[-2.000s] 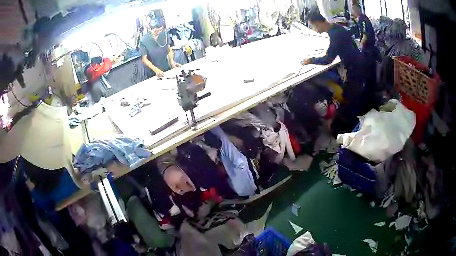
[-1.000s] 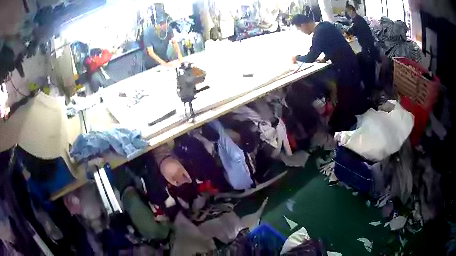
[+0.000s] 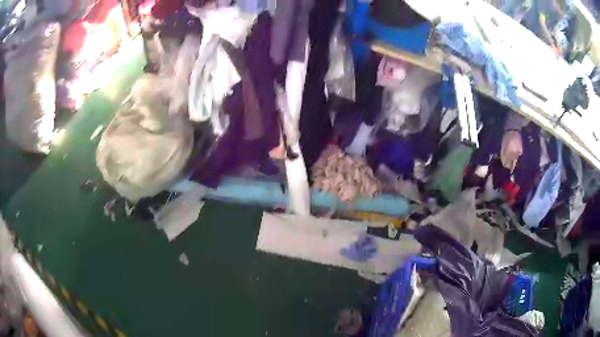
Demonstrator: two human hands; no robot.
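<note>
Neither of my hands shows clearly in the picture. Nearest in front of me at the lower right is a blue crate point(image 3: 393, 304) with pale cloth in it. Dark purple cloth point(image 3: 468, 280) drapes over its right side. A long white board or cloth strip point(image 3: 309, 238) lies on the floor behind the crate. A pale, bulky sack or cloth bundle point(image 3: 145, 151) sits on the floor at the left. The view is blurred.
The white cutting table point(image 3: 526, 59) runs along the upper right, with blue cloth point(image 3: 470, 49) on its edge. Hanging dark and white cloths and a heap of beige scraps point(image 3: 345, 174) stand across the middle. The green floor point(image 3: 131, 263) has yellow-black tape at the lower left.
The view has swung left and down. The cutting table has moved to the upper right and the people there have left the picture. The green floor, pale sack and hanging cloths have come into view.
</note>
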